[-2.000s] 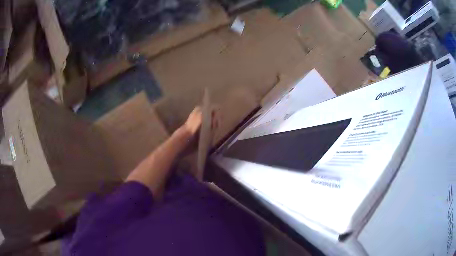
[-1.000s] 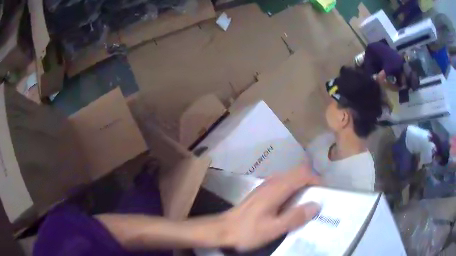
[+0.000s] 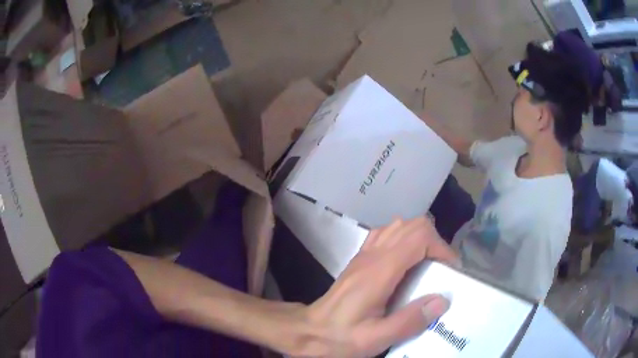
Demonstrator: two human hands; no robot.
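My left hand (image 3: 381, 283) reaches in from the left and grips the near end of a white box (image 3: 469, 308) at the bottom, with the thumb on its printed face. The fingers bend over its far edge, and their tips are hidden. Just beyond, a white FURRION box end (image 3: 402, 150) stands up, with a white and black panel (image 3: 318, 234) between the two. An open brown carton flap (image 3: 259, 238) stands upright left of the boxes. My right hand is not in view.
A person in a white shirt (image 3: 525, 203) is close at the right, one arm reaching behind the FURRION box. A large open brown carton (image 3: 84, 154) stands at the left. Flattened cardboard (image 3: 294, 42) covers the floor. Clear plastic wrap (image 3: 587, 314) lies lower right.
My left hand has gone from a brown flap to the white box. The view has swung, showing the FURRION end more fully. The person in white now appears further right, an arm extended.
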